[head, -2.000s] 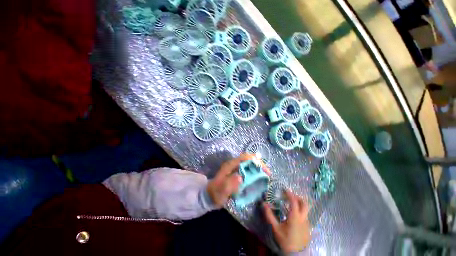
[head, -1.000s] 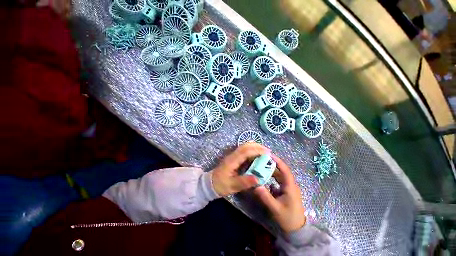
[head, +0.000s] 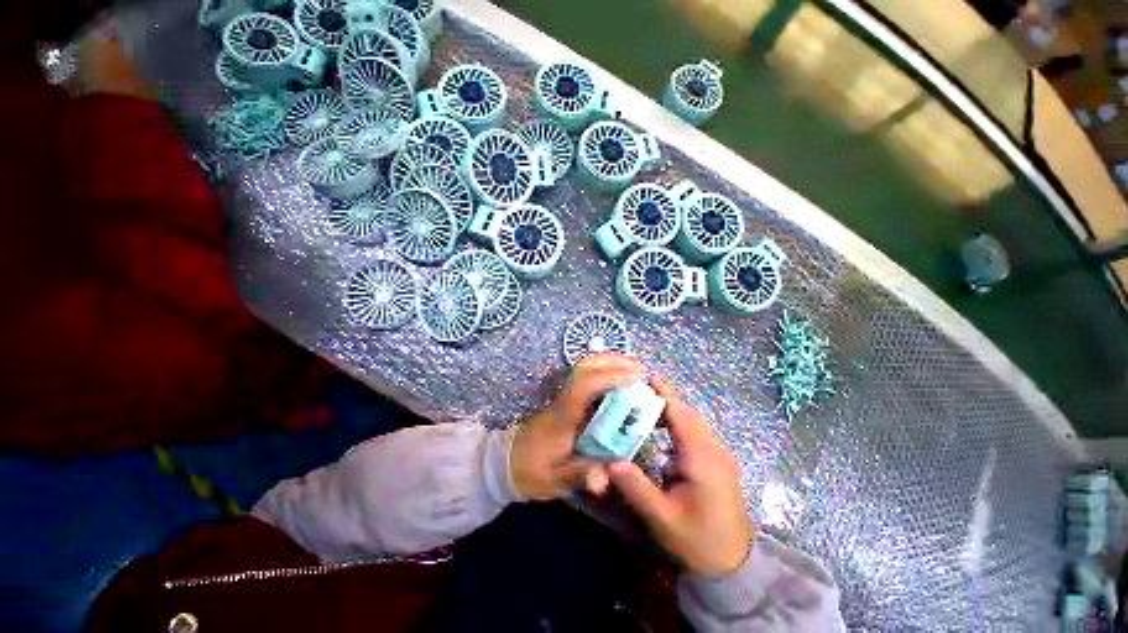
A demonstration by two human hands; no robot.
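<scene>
A mint-green fan housing [head: 622, 422] is held between both hands near the bench's front edge, its bracket side with a dark slot facing up. My left hand [head: 563, 433] grips its left side. My right hand [head: 699, 488] grips its right and lower side. The fingers hide most of the drum and whatever lies under it. A loose front grille [head: 595, 340] lies flat just beyond my left hand.
Loose grilles [head: 421, 225] overlap at left. Fan units with dark centres [head: 651, 278] stand beyond my hands. Small mint pieces [head: 802, 364] lie at right, more [head: 251, 125] far left. A green conveyor [head: 792, 136] carries units. A person in dark red [head: 111, 247] sits at left.
My right hand has come from beside the housing to grip it with my left. The housing has turned bracket side up. The view has shifted, moving the bench items left.
</scene>
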